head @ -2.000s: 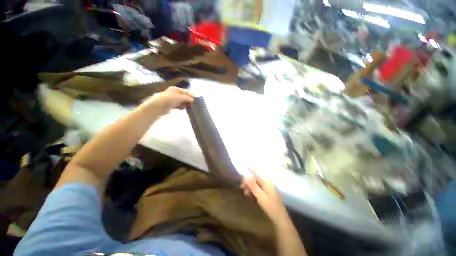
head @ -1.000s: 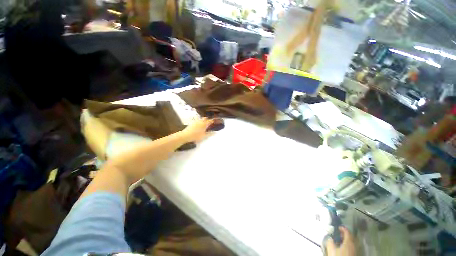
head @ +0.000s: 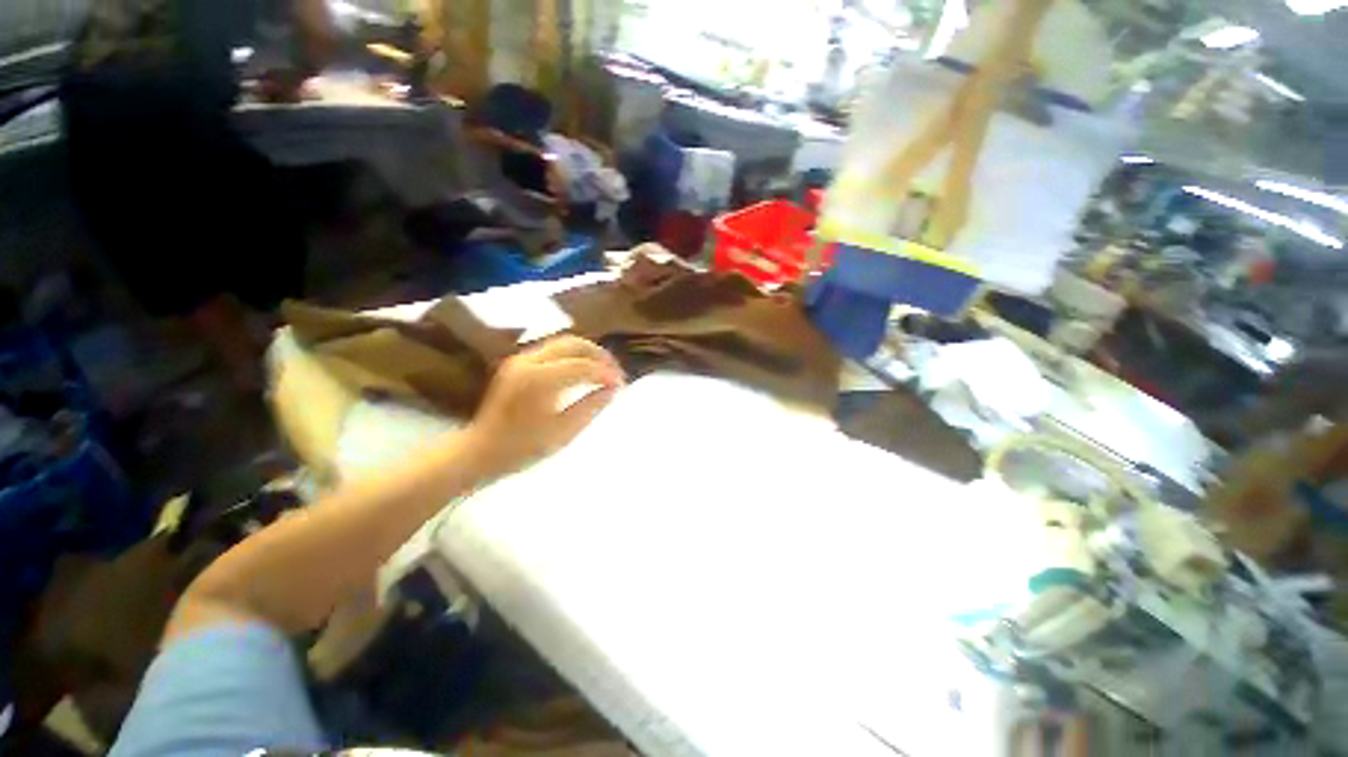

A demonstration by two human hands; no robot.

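Observation:
My left hand [head: 550,396] is over the far left of the white table [head: 710,547], fingers curled down beside the brown cloth pieces [head: 724,326]. Its fingertips are blurred, and I cannot tell if they hold anything. A small pale patch shows by the fingers. More brown cloth [head: 392,355] lies to the left of this hand. Of my right hand [head: 1047,732], only a small blurred part shows at the bottom edge, by the sewing machine [head: 1094,577]. What it holds is hidden.
A red crate [head: 764,241] stands behind the table. A blue box with a hanging white sheet [head: 946,178] stands at the back right. A person in dark clothes [head: 163,163] is at the upper left. Thin dark tool [head: 883,738] lies near the bottom edge.
The dark strip held between both hands two seconds ago is no longer seen in them. The dark pieces beside my left hand one second ago no longer show. My right hand has dropped mostly out of view.

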